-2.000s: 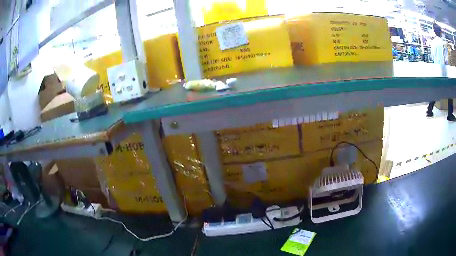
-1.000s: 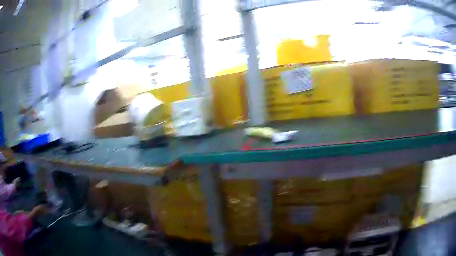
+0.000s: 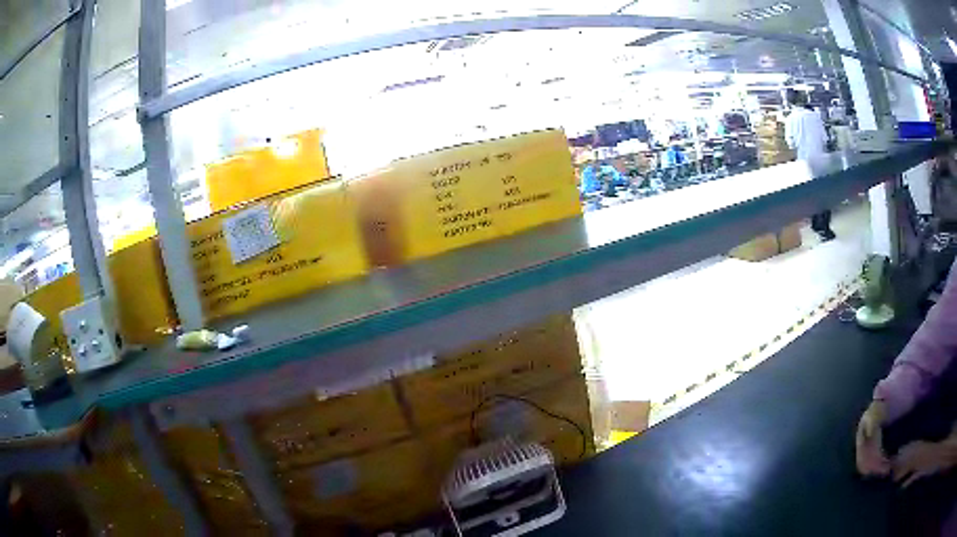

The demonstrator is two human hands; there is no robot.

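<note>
Neither of my hands is in the picture. Nearest in front of me, at the bottom edge, stands a white ribbed unit (image 3: 506, 485), boxy with a finned top and an open frame. A black cable loops up behind it. Its lower part is cut off by the picture's edge. It stands on the dark-green bench (image 3: 651, 420).
Yellow cartons (image 3: 477, 199) stand behind the green-edged shelf (image 3: 420, 318) and below it. On the shelf are a socket box (image 3: 92, 334), a white roll (image 3: 29, 338) and a small pale-yellow item (image 3: 196, 339). At right are a green fan (image 3: 874, 294) and another person's hands (image 3: 873, 441).
The view has swung to the right. The power strip and green card seen earlier are out of view or cut off. The green fan and the other person's lilac sleeve and hands now show at right.
</note>
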